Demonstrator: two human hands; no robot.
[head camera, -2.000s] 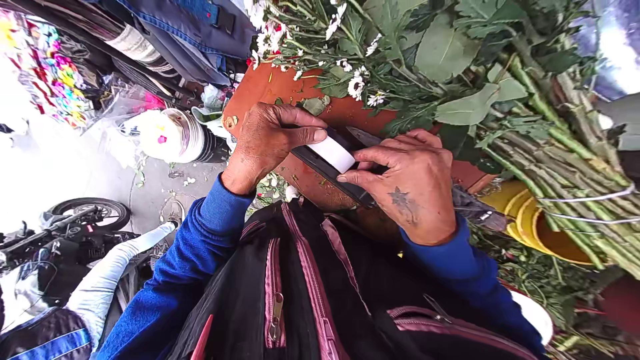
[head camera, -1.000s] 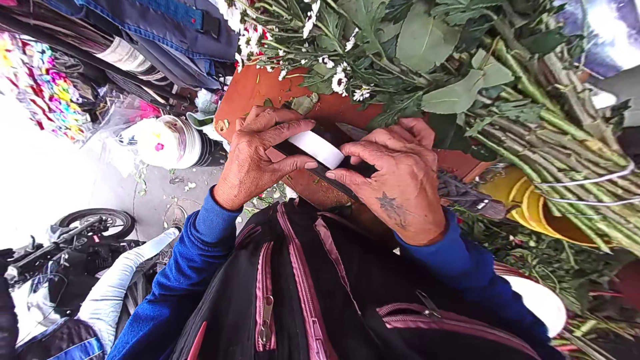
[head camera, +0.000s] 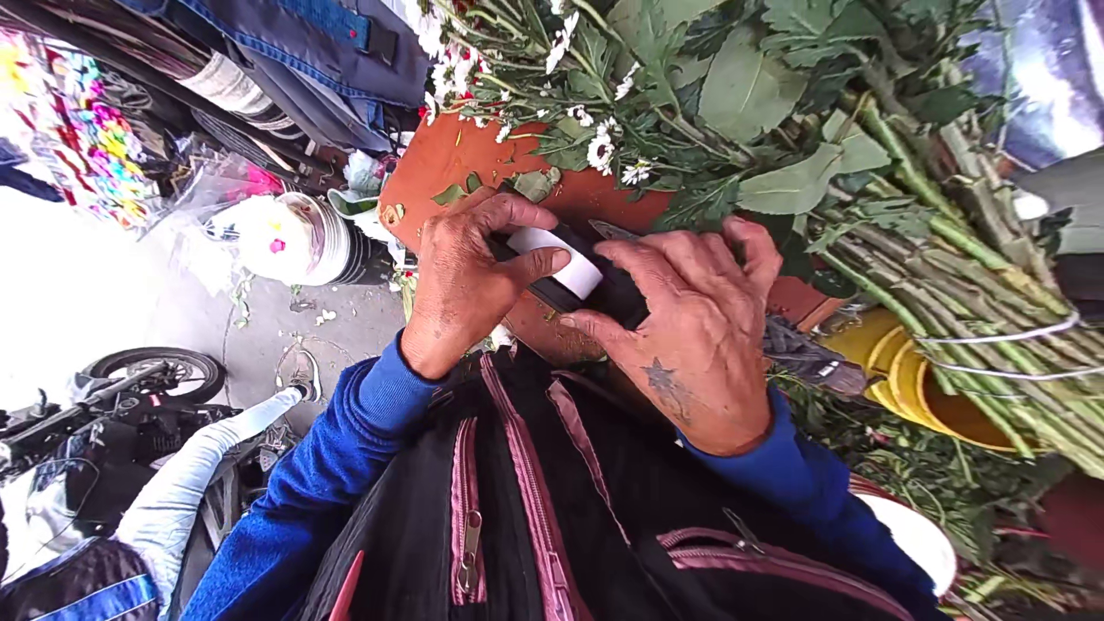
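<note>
A roll of white tape or ribbon (head camera: 556, 261) sits at a black object (head camera: 617, 289) that may be a dispenser, between my hands. My left hand (head camera: 474, 267) holds the roll's left end, its thumb lying over the white band. Fingers bent, my right hand (head camera: 690, 319) is at the right side of the black object, its thumb tip by the lower edge; whether it grips anything is unclear. A pointed metal tip (head camera: 612, 230) shows just above the right fingers. Under these things is a reddish-brown tabletop (head camera: 509, 153) with leaf scraps.
Bundled green stems (head camera: 975, 285) with leaves and small white flowers (head camera: 601, 148) lie across the right and top. Yellow buckets (head camera: 914, 379) stand below them. White buckets (head camera: 297, 237), a motorcycle (head camera: 164, 375) and a person's leg (head camera: 203, 466) are at left. A black bag (head camera: 509, 517) is against my front.
Two seconds ago both hands were at the white roll; now the right hand is to its right, over the black object. The left hand's thumb has come over the white band.
</note>
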